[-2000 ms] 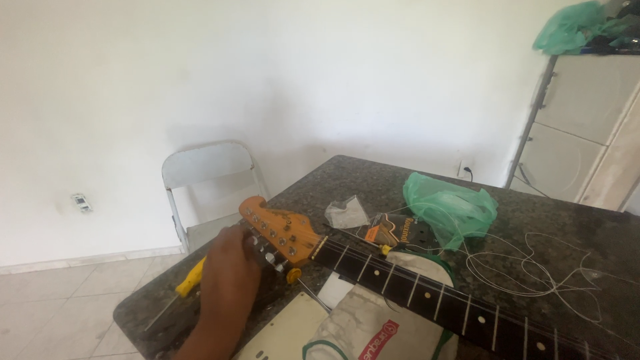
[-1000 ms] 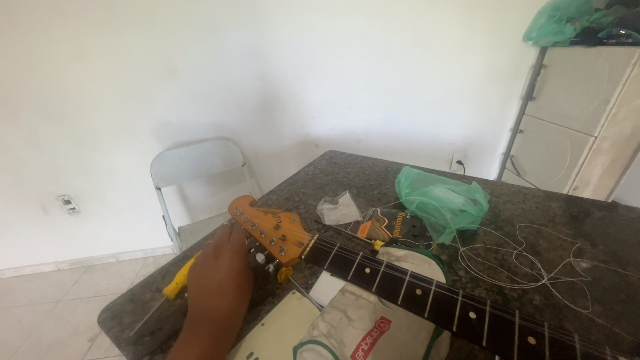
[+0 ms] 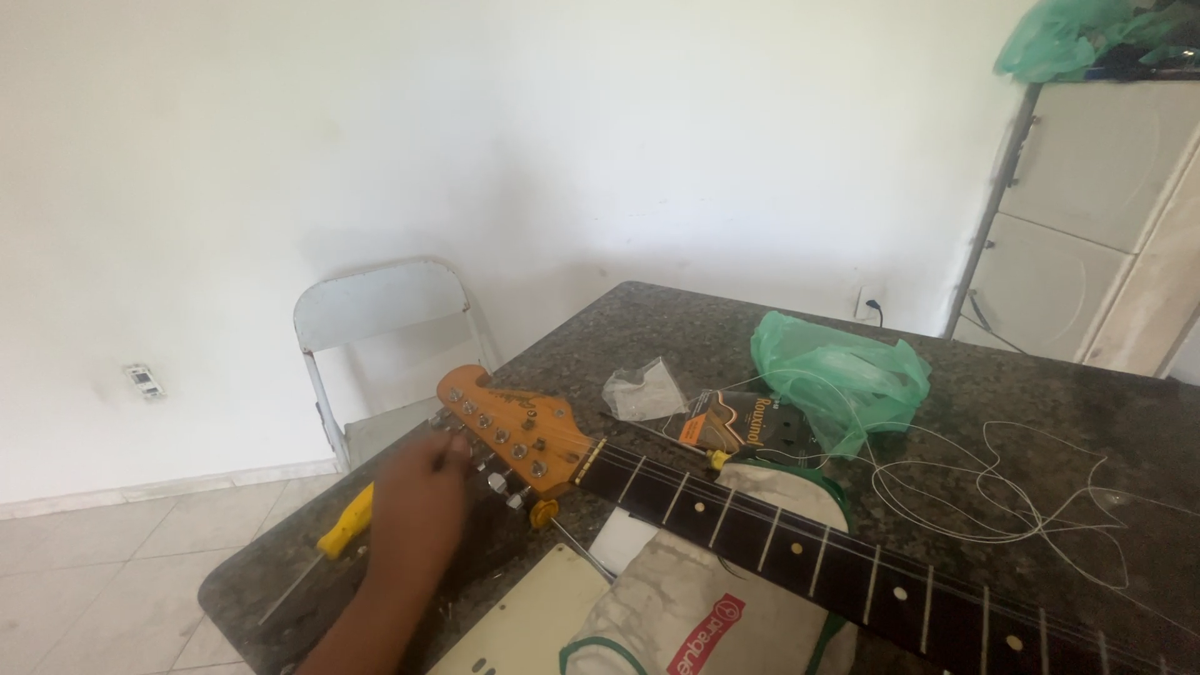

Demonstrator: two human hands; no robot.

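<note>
An electric guitar lies across the table, its wooden headstock (image 3: 511, 427) pointing left and its dark fretboard (image 3: 806, 553) running to the lower right. My left hand (image 3: 422, 492) is at the row of metal tuning pegs (image 3: 497, 482) along the headstock's near edge, its fingers at a peg toward the tip. The fingers hide whatever they grip. A screwdriver with a yellow handle (image 3: 345, 521) lies just left of the hand. Beneath the neck is a cloth bag (image 3: 694, 595) with green trim. My right hand is out of view.
Beyond the neck lie a small clear plastic bag (image 3: 647, 392), a dark string packet (image 3: 741, 427), a green plastic bag (image 3: 839, 370) and coiled loose strings (image 3: 994, 516). A pale plate (image 3: 530, 614) lies near the table's front edge. A folding chair (image 3: 384, 309) stands behind the table (image 3: 600, 323).
My left hand stays at the tuning pegs, with its fingers shifted slightly toward the headstock's tip. The guitar and the things around it lie as before.
</note>
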